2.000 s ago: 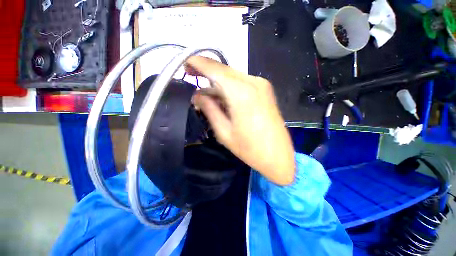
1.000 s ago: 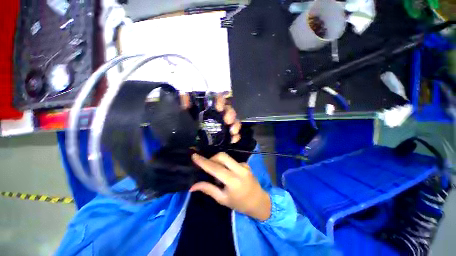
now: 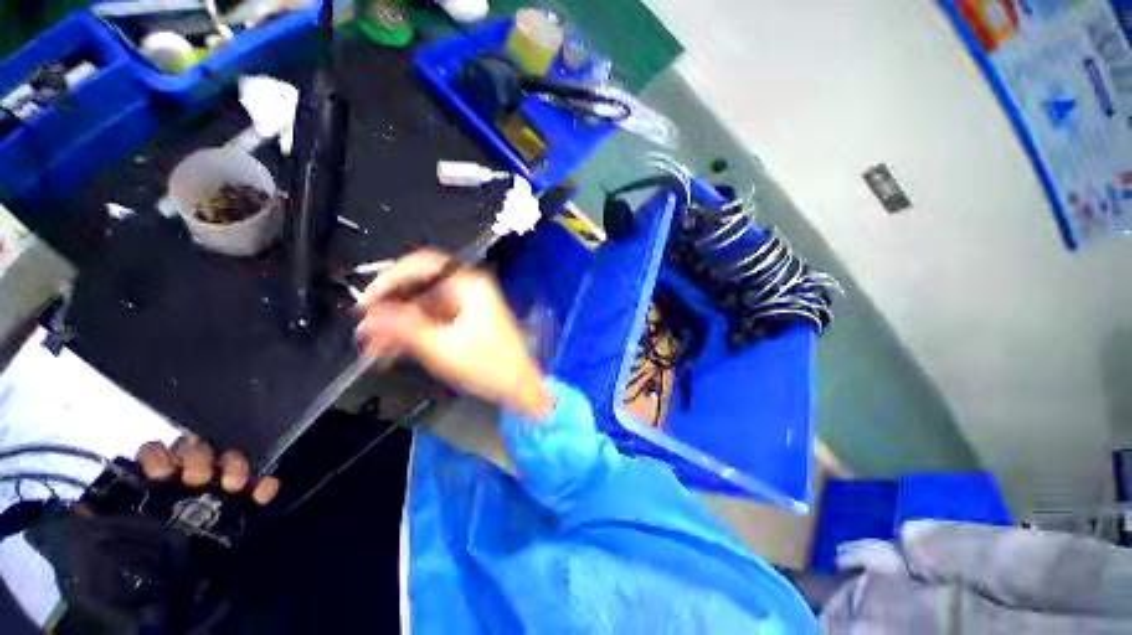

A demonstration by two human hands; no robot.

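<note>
The black headset [image 3: 130,564] is at the lower left, partly cut off by the frame edge. Its light tubes arch over the white paper. My left hand [image 3: 205,471] shows only its fingers, curled over the ear cup's far side; the rest is hidden. My right hand [image 3: 441,329] is blurred above the bench's front edge. Its fingertips are at the side cutters' pale-looking handle ends [image 3: 365,268]; whether they grip them is unclear. A thin dark cord runs from the headset toward the right.
The electric screwdriver [image 3: 314,199] lies beside a white cup of screws [image 3: 226,202]. Blue bins stand at the back left, and a blue tray [image 3: 565,146] at the back. A blue crate [image 3: 714,428] with black headsets is at the right. Grey cloth [image 3: 993,577] is at the lower right.
The view has swung right. My right hand has left the headset and moved out to the side cutters by the bench edge. My left hand stays at the ear cup.
</note>
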